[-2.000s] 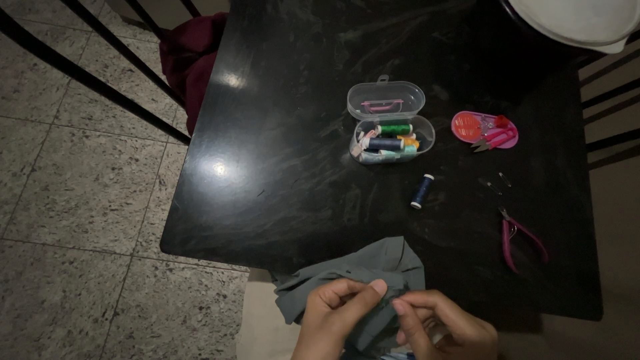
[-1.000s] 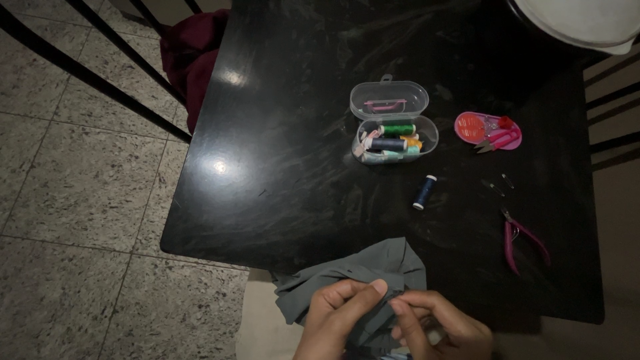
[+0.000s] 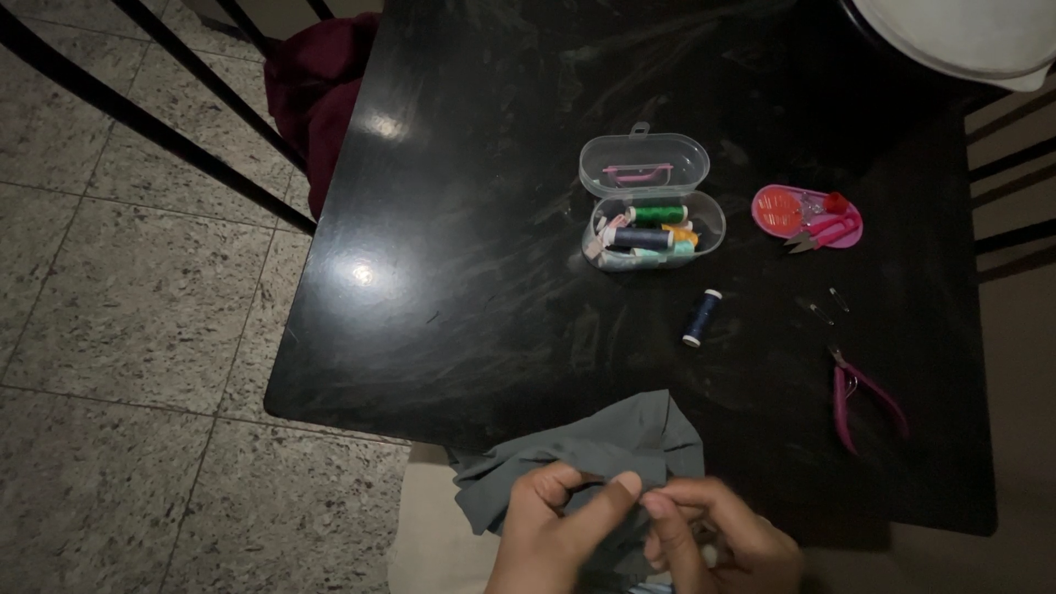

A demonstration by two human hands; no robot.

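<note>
My left hand (image 3: 557, 524) pinches the grey-green cloth (image 3: 577, 437) between thumb and forefinger at the table's near edge. Just to its right, my right hand (image 3: 714, 528) has thumb and forefinger pressed together at the cloth; whether they hold a needle or thread is too small to tell. A spool of dark blue thread (image 3: 702, 318) lies beyond the hands. Behind it stands a clear plastic case (image 3: 714, 216), lid raised, with green, dark blue, orange and pale thread spools inside. Pink-handled nippers (image 3: 843, 388) lie to the right, below two safety pins (image 3: 839, 299).
On the black table (image 3: 462, 330), a pink sewing kit tray (image 3: 850, 202) carries small pink snips (image 3: 829, 231) and a red piece. A large pot with a pale lid (image 3: 965, 33) is at the far right. Dark red cloth (image 3: 322, 91) hangs by a chair at left.
</note>
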